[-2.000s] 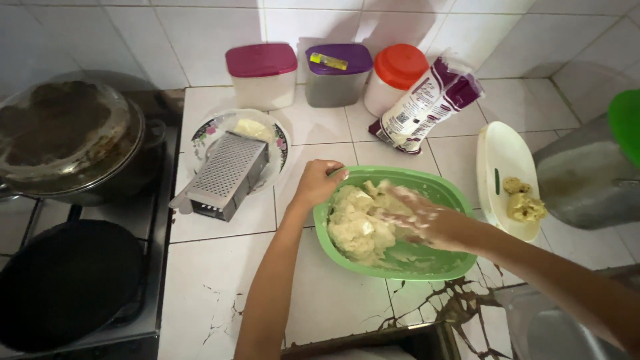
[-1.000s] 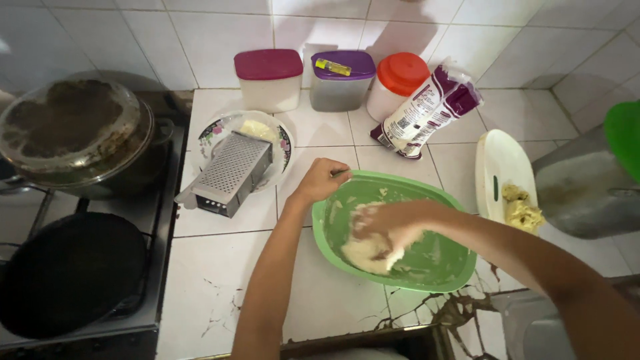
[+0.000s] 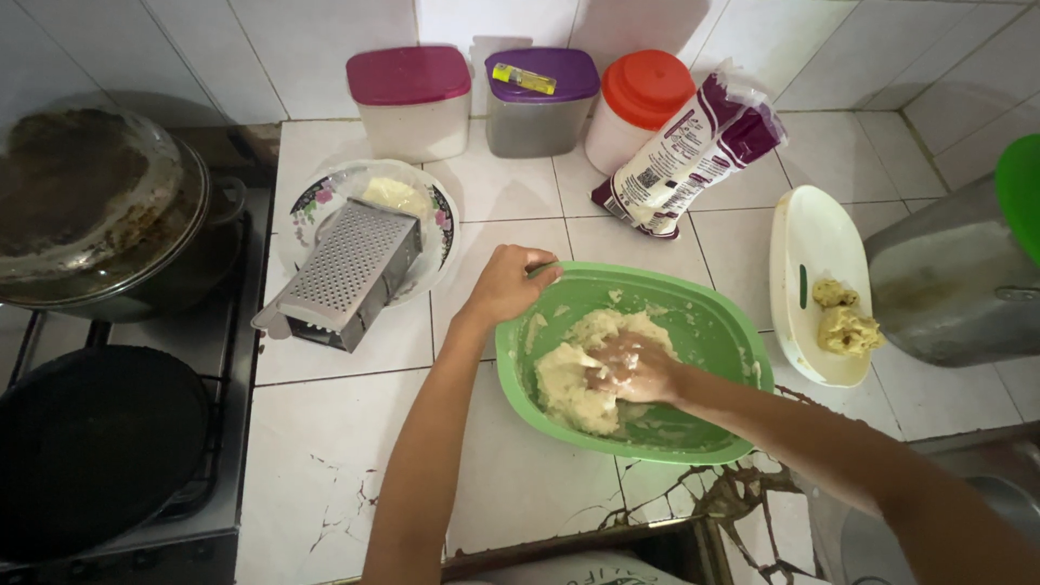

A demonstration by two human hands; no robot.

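A green plastic basin [image 3: 727, 325] sits on the tiled counter with pale, sticky dough [image 3: 569, 398] spread in its left half. My left hand [image 3: 512, 284] grips the basin's upper left rim, thumb over the edge. My right hand [image 3: 634, 366] is pressed into the dough, its fingers smeared and partly hidden by it. Left of the basin, a metal box grater [image 3: 349, 268] lies tilted across a flowered plate [image 3: 447, 203], beside a pale piece of food in clear plastic [image 3: 396, 195]. To the right, lumps of yellowish dough [image 3: 847, 325] rest on a white oval dish [image 3: 792, 244].
A lidded pot [image 3: 89, 203] and a black pan [image 3: 101, 447] stand on the stove at left. Along the wall are containers with magenta [image 3: 409, 75], purple [image 3: 569, 73] and red lids [image 3: 647, 85], plus a leaning plastic bag [image 3: 691, 154]. A large metal pot [image 3: 951, 276] stands at right.
The dough, gathered under my right hand a second ago, now lies spread wider over the basin's left half. My left hand has stayed on the rim.
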